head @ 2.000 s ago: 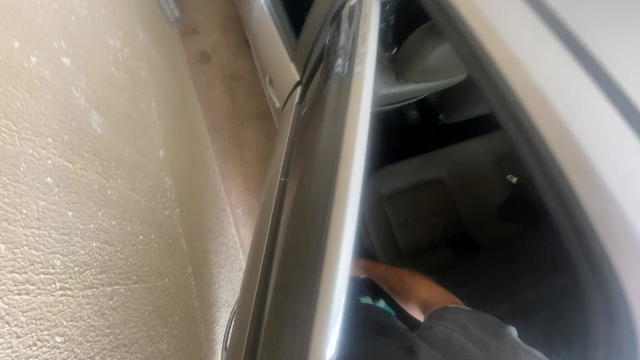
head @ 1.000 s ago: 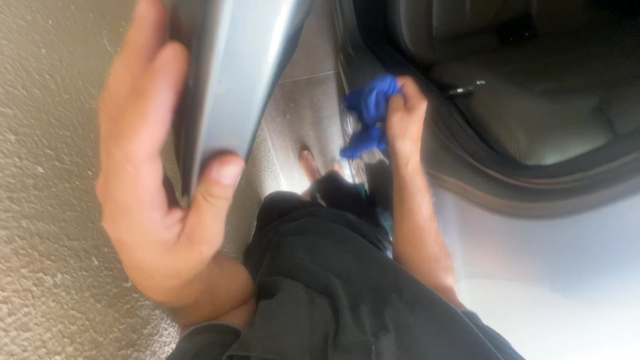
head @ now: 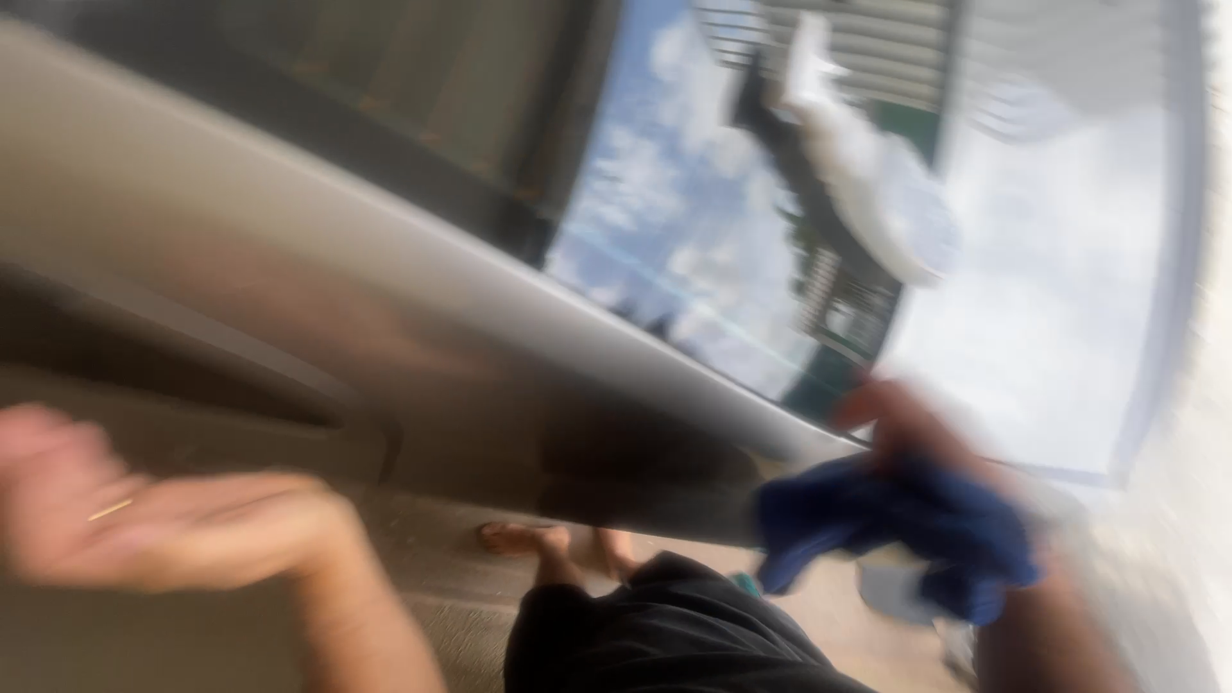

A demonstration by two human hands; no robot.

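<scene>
A blue cloth (head: 895,529) hangs from my right hand (head: 910,433), close to the rear corner of a silver car's body (head: 462,298). Motion blur hides how the fingers hold it. My left hand (head: 164,529) is at the lower left, beside the car's side, with its fingers partly curled and a thin ring on one of them; nothing shows in it. Sky and a building are mirrored in the car's glass (head: 693,221).
The car's side runs diagonally across the view. Below it are my bare legs and sandaled foot (head: 520,539) on the paved floor. A grey object (head: 900,587), perhaps a bucket, stands beyond the cloth. A bright rough wall is at the right edge.
The view has swung strongly along the car. My left hand has let go of the door frame edge it was at one second ago. The blue cloth is still in my right hand.
</scene>
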